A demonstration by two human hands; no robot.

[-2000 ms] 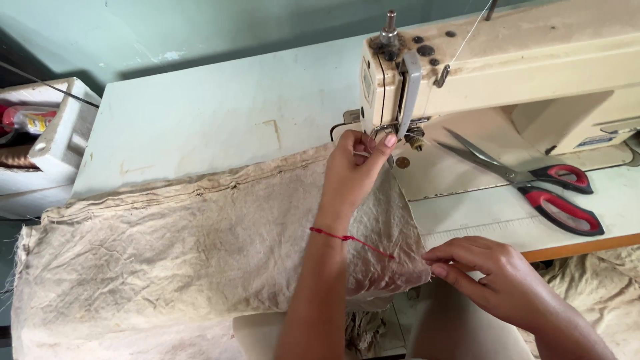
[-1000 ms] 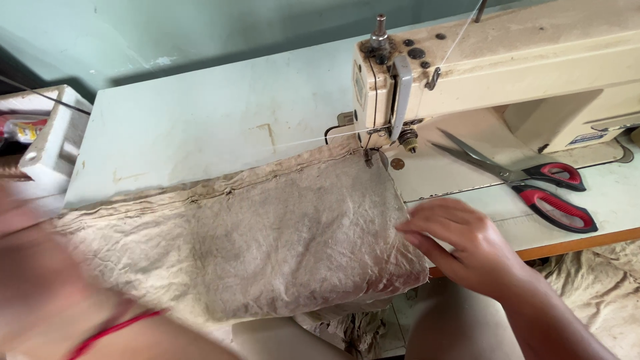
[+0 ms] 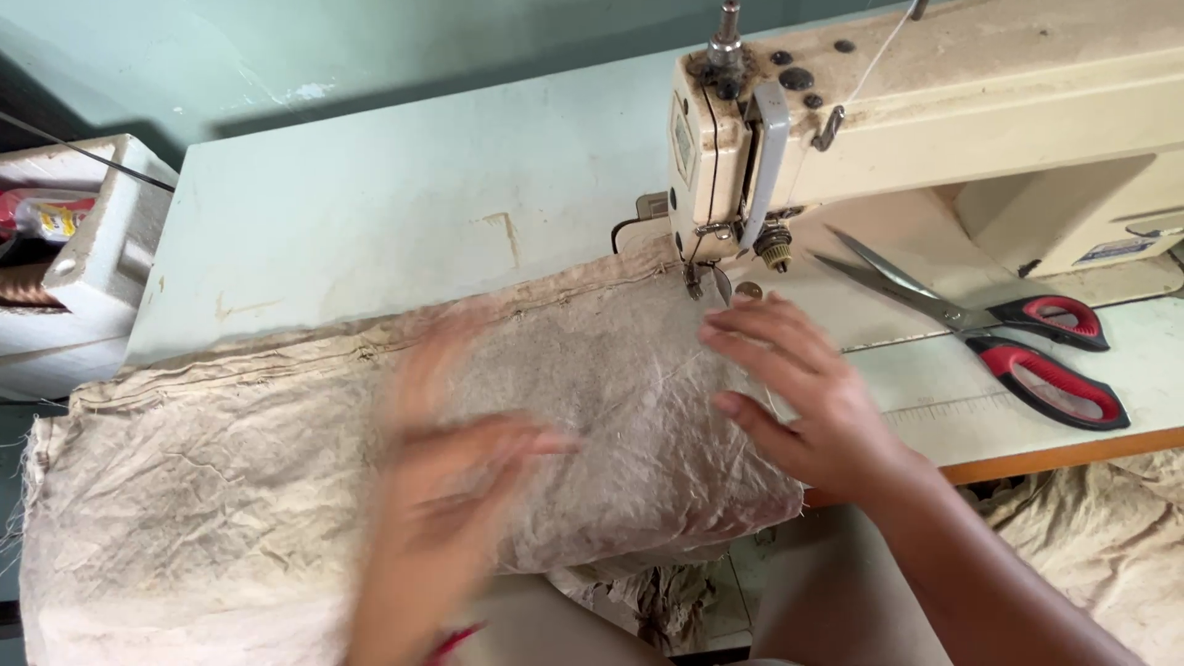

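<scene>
A stained beige cloth [image 3: 592, 370] with a stitched edge lies across the table, one end at the presser foot [image 3: 692, 280] of a cream sewing machine [image 3: 925, 102]. My left hand [image 3: 472, 453], blurred, is over the middle of the cloth with its fingers apart. Near the cloth's right edge, just below the needle area, is my right hand [image 3: 795, 388], fingers spread and nothing seen in them. Scissors [image 3: 962, 319] with red and black handles lie with parted blades on the machine bed, right of that hand.
A white foam box [image 3: 116, 222] holding a red item and other things stands at the left. The pale table [image 3: 416, 185] has an orange-brown front edge [image 3: 1064, 455]. More crumpled cloth [image 3: 1101, 546] hangs at the lower right.
Two seconds ago my left hand was at the needle area; it swung to the far left and is now back over the cloth. My right hand has moved from the cloth's lower corner toward the needle.
</scene>
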